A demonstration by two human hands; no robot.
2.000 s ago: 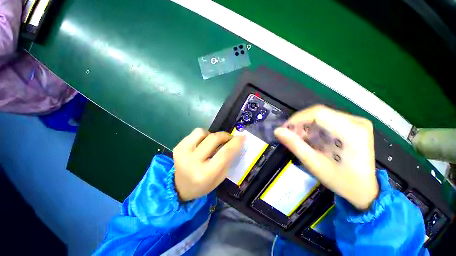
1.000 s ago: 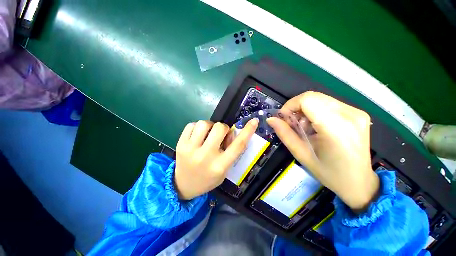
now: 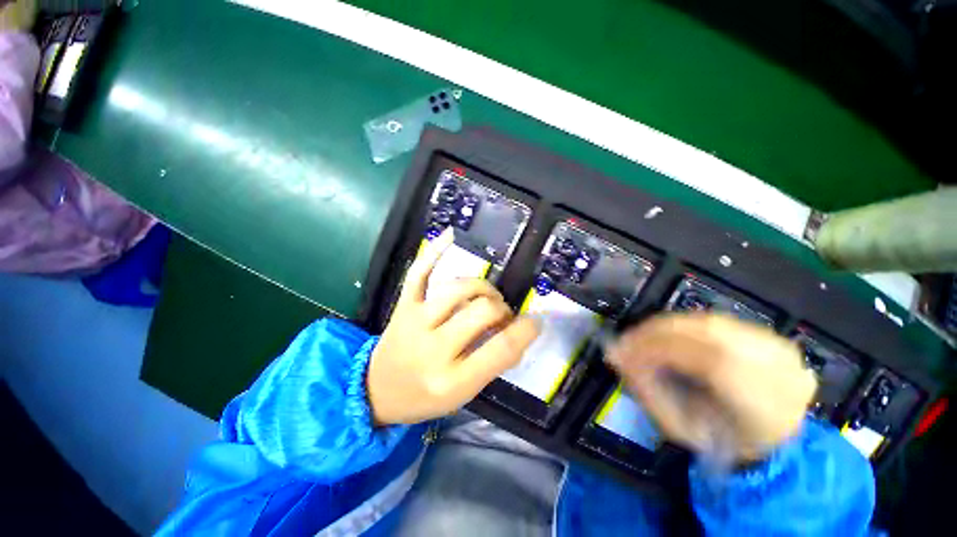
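A black tray (image 3: 651, 226) holds several open-backed phones. The leftmost phone (image 3: 493, 226) shows its rear cameras, dark upper part and pale battery. The second phone (image 3: 609, 275) lies beside it. My left hand (image 3: 446, 341) is over the lower parts of these two phones, index finger extended near the leftmost cameras, other fingers curled; whether it holds anything cannot be told. My right hand (image 3: 714, 383) is blurred over the third phone (image 3: 630, 414), fingers bent together; a faint greyish piece may be at its fingertips, but blur hides what it is.
A clear sheet (image 3: 411, 126) with dark round holes lies on the green bench (image 3: 241, 147) behind the tray. A white rail (image 3: 588, 105) borders the green belt. A pale wrapped post (image 3: 892, 233) stands at right. Another person's pink sleeve (image 3: 84, 220) is at left. A red piece (image 3: 931, 416) is far right.
The view has shifted right, showing more of the tray. My right hand has moved away from the leftmost phone to the third. The clear film seen in it before is no longer distinct.
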